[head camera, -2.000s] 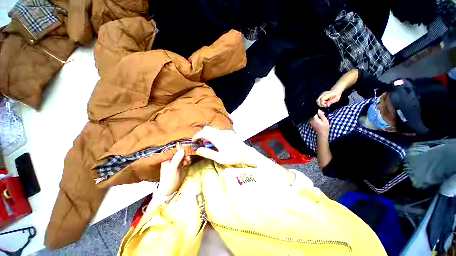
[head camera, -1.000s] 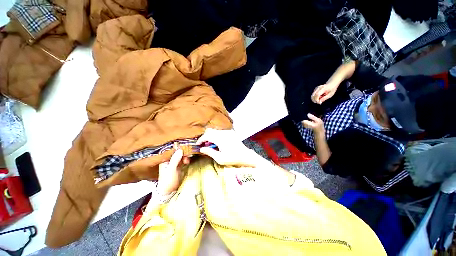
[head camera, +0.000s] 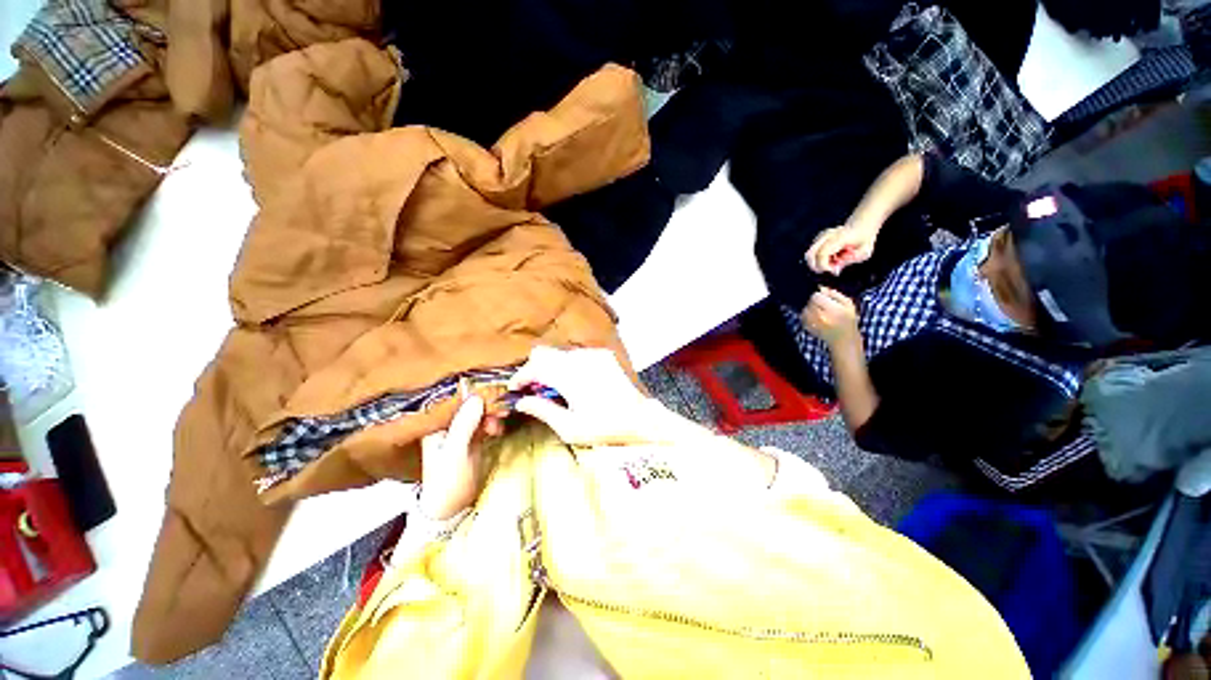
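Note:
A tan-brown padded jacket (head camera: 438, 306) lies on the white table in front of me, its hem towards me. A strip of check lining (head camera: 332, 432) shows along the open hem. My left hand (head camera: 458, 445) pinches the hem edge near my body. My right hand (head camera: 578, 392) is close beside it at the right end of the hem, fingers curled around small dark snips (head camera: 542, 393) with blue and red glints. The snips are mostly hidden in the hand, and their blades cannot be made out.
Brown jackets (head camera: 80, 173) are heaped at the upper left. A phone (head camera: 80, 472), red box (head camera: 40, 545) and black hanger (head camera: 60, 638) are at the left. Black garments (head camera: 531, 67) lie at the far side. A masked co-worker (head camera: 956, 332) sits right, near a red stool (head camera: 744, 385).
My right hand has shifted slightly and its fingers have curled more around the snips. My left hand stays on the hem. The co-worker's hands have moved closer together.

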